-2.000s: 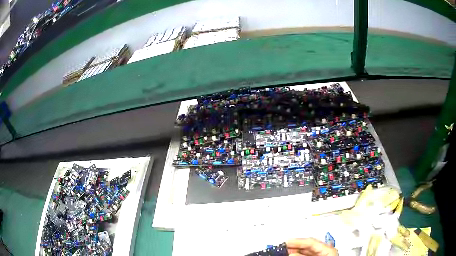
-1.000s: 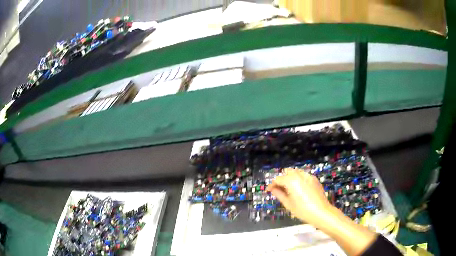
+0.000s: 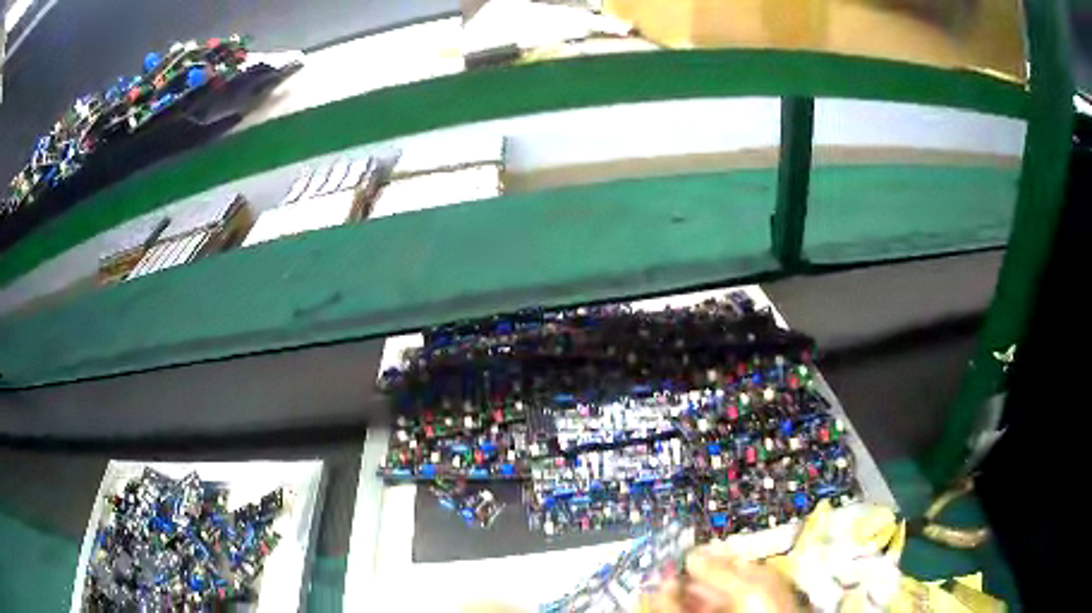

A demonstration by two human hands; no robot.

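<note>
My right hand (image 3: 728,582) is at the bottom edge, blurred, with its fingers on a circuit board strip (image 3: 617,575) held at a slant over the white work sheet. A small blurred patch of my left hand (image 3: 493,608) shows at the bottom edge, left of the strip; its fingers are cut off. The main board tray (image 3: 364,527) holds dense rows of boards. One small board (image 3: 469,504) lies askew at the front left of its dark floor. The side tray (image 3: 302,527) at left holds a jumbled heap of boards.
Crumpled yellow and white gloves (image 3: 844,557) lie right of my right hand. Curved yellowish handles (image 3: 954,517) lie farther right. A green shelf beam (image 3: 515,249) crosses behind the trays, with a green post (image 3: 1018,240) at right. White stacked packs (image 3: 437,189) stand behind the beam.
My right hand has moved from over the main tray's rows back to the bottom edge, where a board strip now shows. The view has shifted, so the trays appear farther left.
</note>
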